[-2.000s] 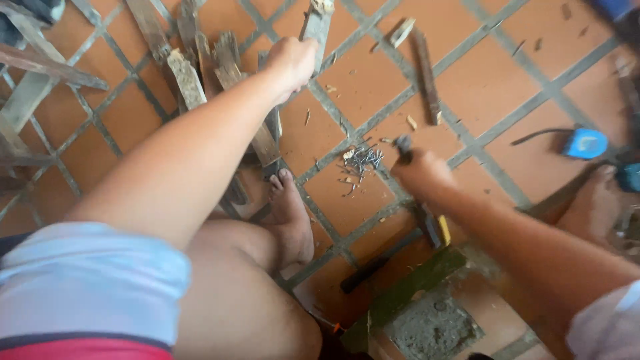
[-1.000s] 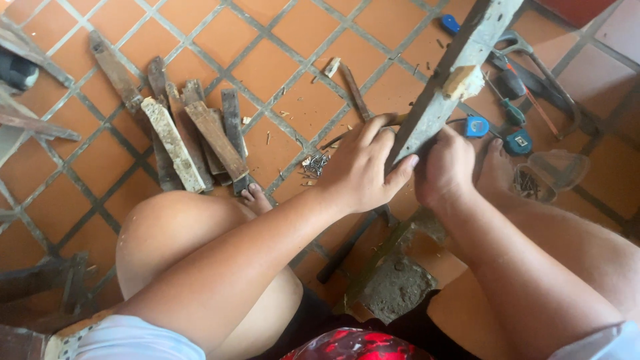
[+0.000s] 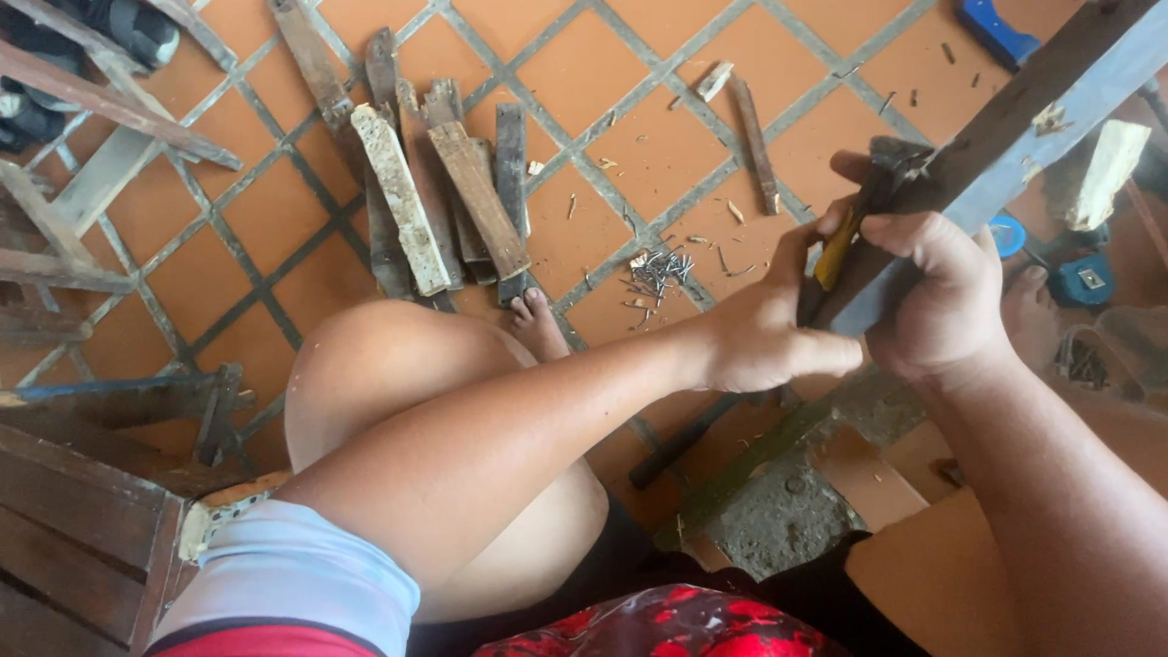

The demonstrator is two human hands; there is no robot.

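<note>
A long squared wooden beam (image 3: 1022,137), painted grey on one face, rises from my hands to the upper right. My right hand (image 3: 944,292) is closed around its lower part. My left hand (image 3: 776,328) is at the beam's lower end, touching it, with the fingers behind. Between my hands, against the beam's left side, lies a dark tool with a yellow part (image 3: 838,248); its kind is unclear, and so is which hand holds it. A pile of nails (image 3: 659,274) lies on the tiles left of my hands.
Wood pieces (image 3: 401,196) are piled left of the nails. A thin wooden strip (image 3: 756,146) lies farther up. At right is a blue tape measure (image 3: 1084,278). A concrete block (image 3: 789,511) sits between my legs, near a dark bar (image 3: 684,441). Wooden furniture (image 3: 82,511) stands at left.
Two seconds ago my hands were apart, the left on a piece of wood farther up; now both are together at the beam's lower end. The dark tool with yellow shows between them.
</note>
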